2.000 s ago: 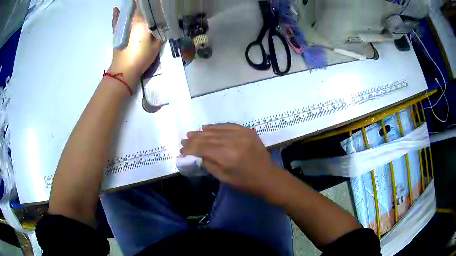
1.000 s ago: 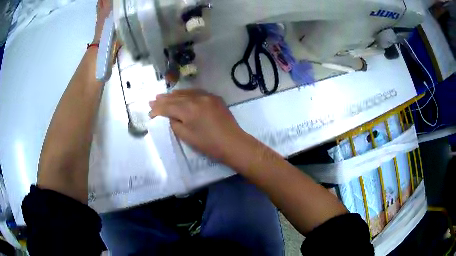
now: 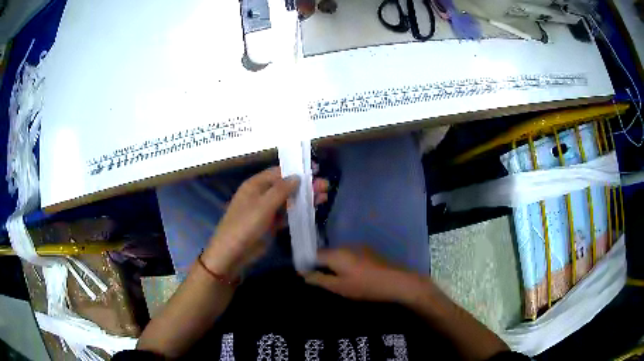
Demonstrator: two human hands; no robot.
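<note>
A white fabric strip [image 3: 302, 204] runs from the needle area at the top edge, over the table's front edge, and hangs down over the lap. My left hand [image 3: 258, 208] holds the strip just below the table edge, with fingertips showing on both sides of it. My right hand [image 3: 353, 271] is at the strip's lower end, with thumb and fingers closed on it. The slide plate [image 3: 256, 17] lies left of the strip at the top. The machine head is mostly out of the picture.
Black-handled scissors [image 3: 416, 20] and a purple thread bundle [image 3: 464, 25] lie on the bed at the top right. A printed ruler [image 3: 452, 92] runs along the table's front edge. A yellow rack [image 3: 540, 225] with white strips stands right. Loose white strips [image 3: 27, 134] hang at far left.
Both hands have moved down off the table to over the lap. The strip now hangs over the front edge between them. The view has shifted down, so the machine head has left the picture.
</note>
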